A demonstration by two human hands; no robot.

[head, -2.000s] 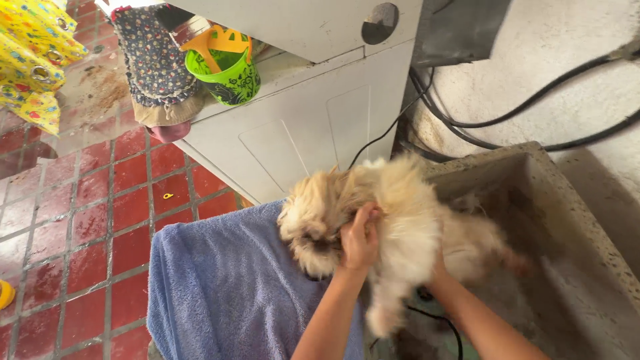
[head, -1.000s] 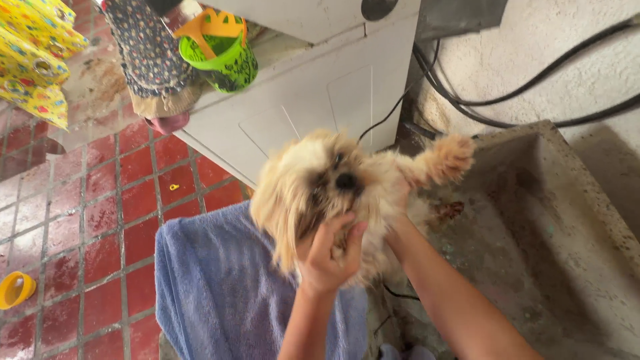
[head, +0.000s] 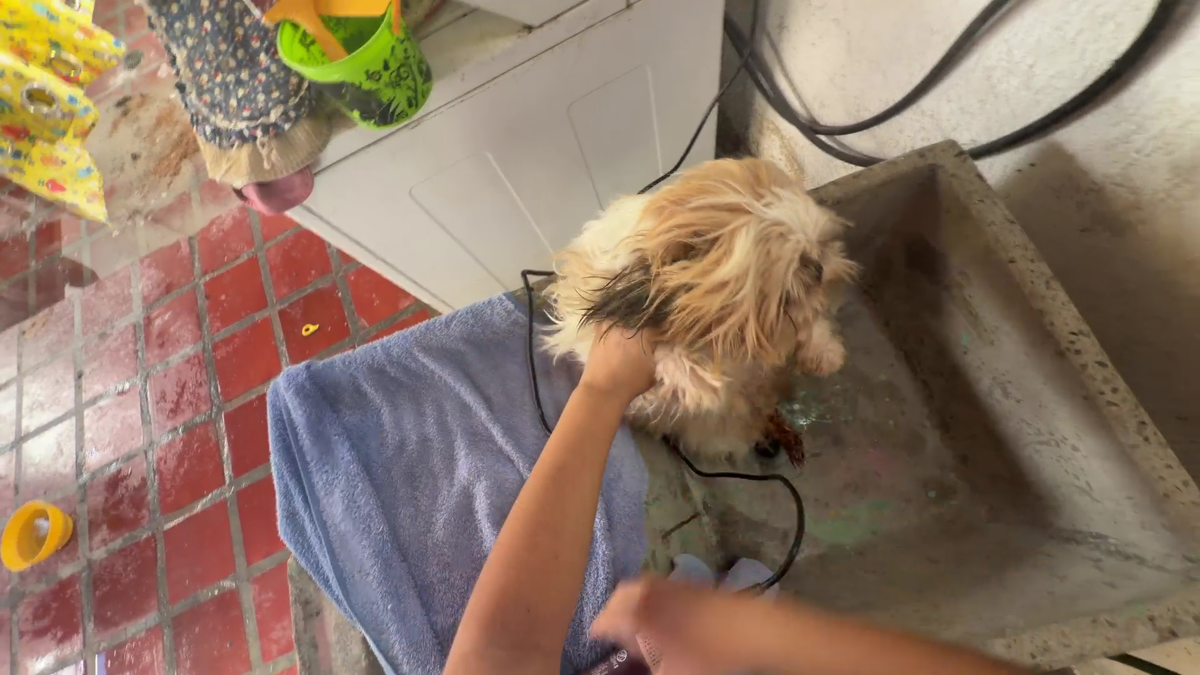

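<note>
A small long-haired tan and white dog [head: 731, 262] sits at the near-left end of a concrete sink basin, its face turned to the right. My left hand [head: 619, 364] grips the dog at its side under the ear, fingers partly hidden in the fur. Low in the view, my right hand [head: 647, 614] is blurred and away from the dog, over a dark object [head: 614, 664] at the bottom edge; whether it touches that object is unclear. A blue towel [head: 422, 431] lies left of the dog, under my left forearm. A black cord [head: 797, 506] runs beside the dog.
The concrete basin [head: 1059, 309] has thick rims on the right. Behind stands a white appliance [head: 525, 141] holding a green bucket [head: 375, 80] and a floral cloth [head: 234, 94]. Black hoses [head: 844, 131] hang along the wall. A yellow ring-shaped object [head: 36, 536] lies on the red tiled floor.
My right hand has let go of the dog and moved down toward the bottom of the view. The dog has turned its head from facing me to the right. My left hand has moved from its chin to its side.
</note>
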